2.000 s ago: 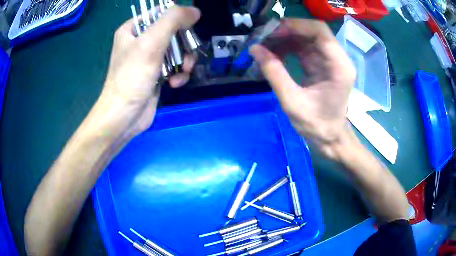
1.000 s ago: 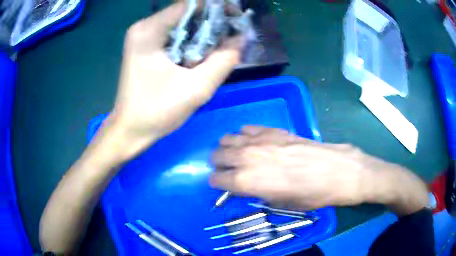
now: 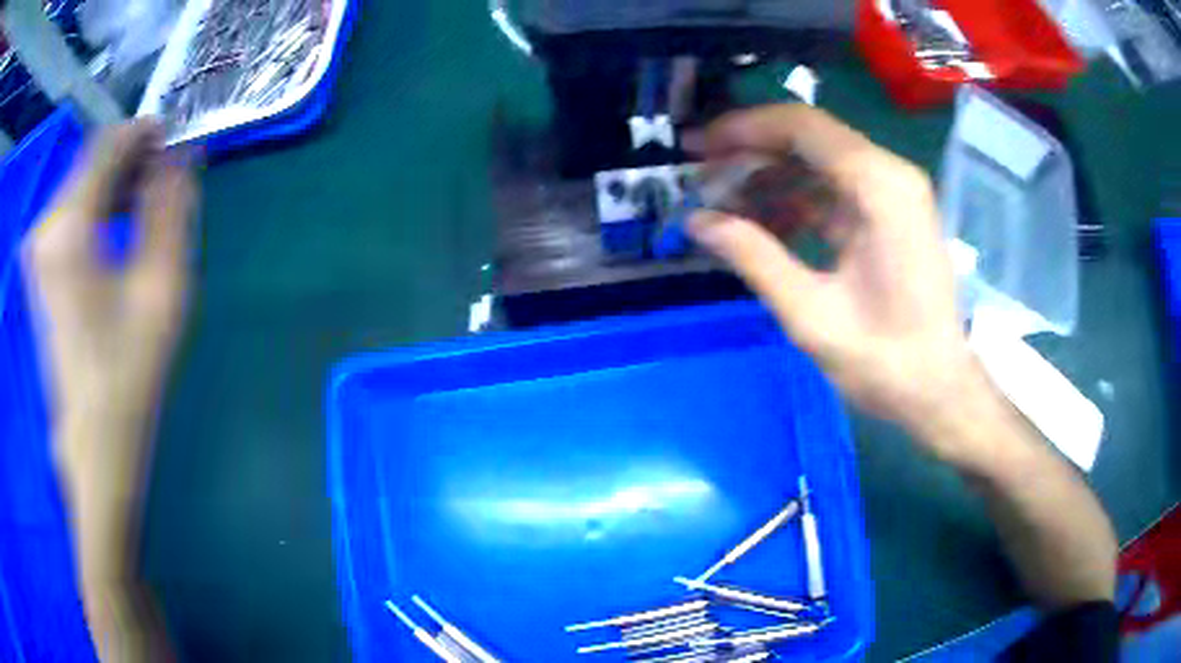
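Note:
My right hand point(image 3: 868, 272) is at the right side of the silver press fixture point(image 3: 635, 194), thumb and forefinger curved near it; blur hides whether they hold a part. A small blue piece shows at the thumb tip. The small notched upper die point(image 3: 652, 131) is above the fixture, with a gap between. My left hand point(image 3: 117, 259) is blurred at the far left, over the edge of the blue bin, thumb and fingers apart, with no parts visible in it. Several silver rod-and-tube parts point(image 3: 758, 538) lie in the near half of the blue parts tray point(image 3: 596, 343).
The dark press base point(image 3: 557, 246) stands behind the tray. A white tray of thin pins point(image 3: 246, 65) is upper left, beside the long blue bin point(image 3: 33, 427). A clear plastic box point(image 3: 1017, 220) and white card point(image 3: 1043, 395) lie right. A red bin point(image 3: 907, 84) is behind.
My left hand has moved from the press to the far left, and its bunch of parts no longer shows. My right hand has gone from the tray up to the fixture. The view has shifted.

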